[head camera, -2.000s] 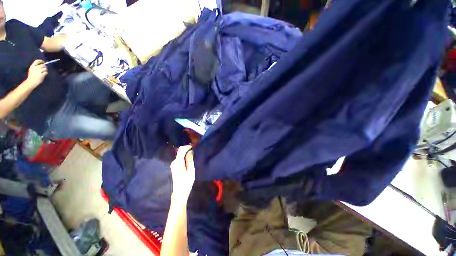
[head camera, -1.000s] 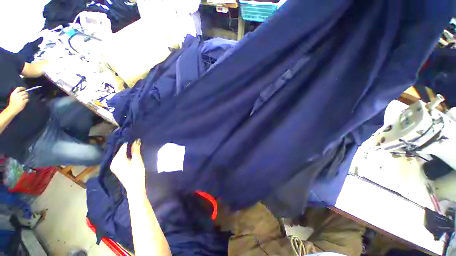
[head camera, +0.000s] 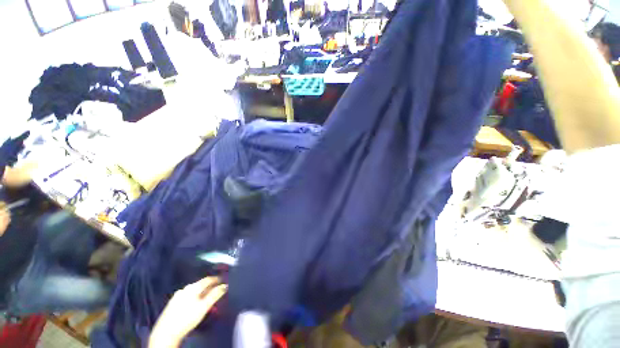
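Observation:
A large navy garment (head camera: 353, 183) is stretched upward from the lower middle to the top edge, in front of the wearer. My left hand (head camera: 187, 309) is low at the left, blurred, its fingers closed at the garment's lower left edge. My right forearm is raised at the upper right; the right hand is beyond the top edge. A white patch (head camera: 251, 329) lies at the garment's bottom. A heap of navy pieces (head camera: 183, 183) lies behind and left of it, with a pale blue edge (head camera: 217, 258) showing near my left hand.
A white sewing machine (head camera: 493, 190) stands on the white table (head camera: 489, 289) at the right. A person's hand (head camera: 5, 217) and legs are at the left edge. A teal basket (head camera: 304, 85) is at the back. A red basket (head camera: 24, 333) is at the lower left.
The view has tilted up, showing more of the workshop. The garment's upper part is now narrower and more upright. My right forearm has come into view; my left hand appears lower.

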